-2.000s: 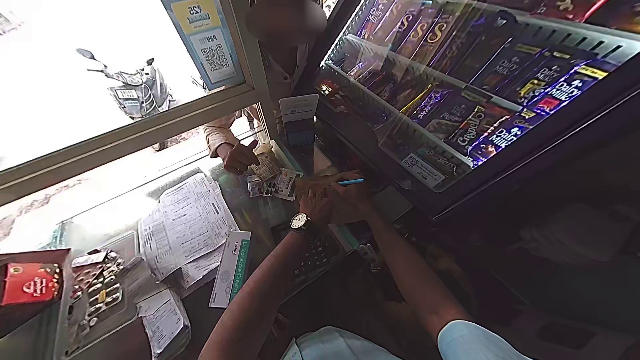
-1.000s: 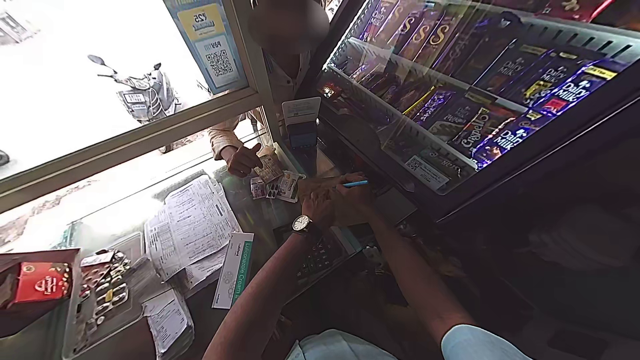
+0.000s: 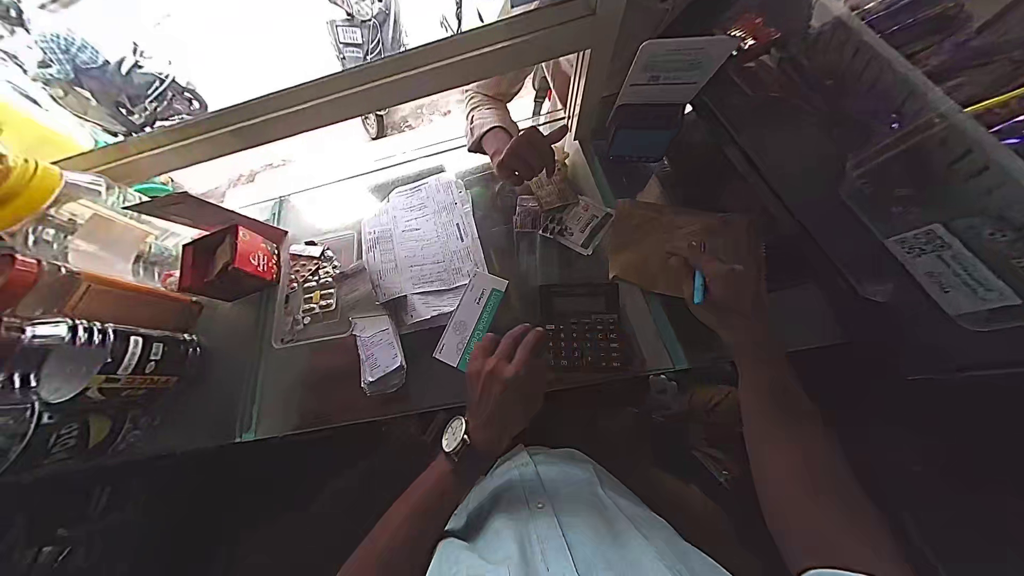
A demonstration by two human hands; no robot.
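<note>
My left hand [image 3: 506, 384], with a wristwatch, rests between a cream carton [image 3: 472, 320] and a black calculator [image 3: 586, 328], its fingertips at the calculator's left edge; I see nothing held in it. A blue pen [image 3: 699, 286] is in my right hand [image 3: 730, 296], over a brown paper envelope or bag [image 3: 652, 244] on the glass counter. Small medicine packets [image 3: 579, 224] lie just left of the brown paper. Above them, another person's hand [image 3: 528, 154] reaches in through the window opening.
Printed papers [image 3: 424, 240] and a stack of slips [image 3: 378, 352] lie left of the carton. Further left are a clear tray of blister packs [image 3: 316, 292], a red box [image 3: 232, 260] and jars [image 3: 96, 344]. A card stand [image 3: 650, 132] and a plastic bin [image 3: 944, 240] are at right.
My left hand has moved left, off the brown paper, to beside the calculator. My right hand still has the pen over the paper. The view has turned left and down.
</note>
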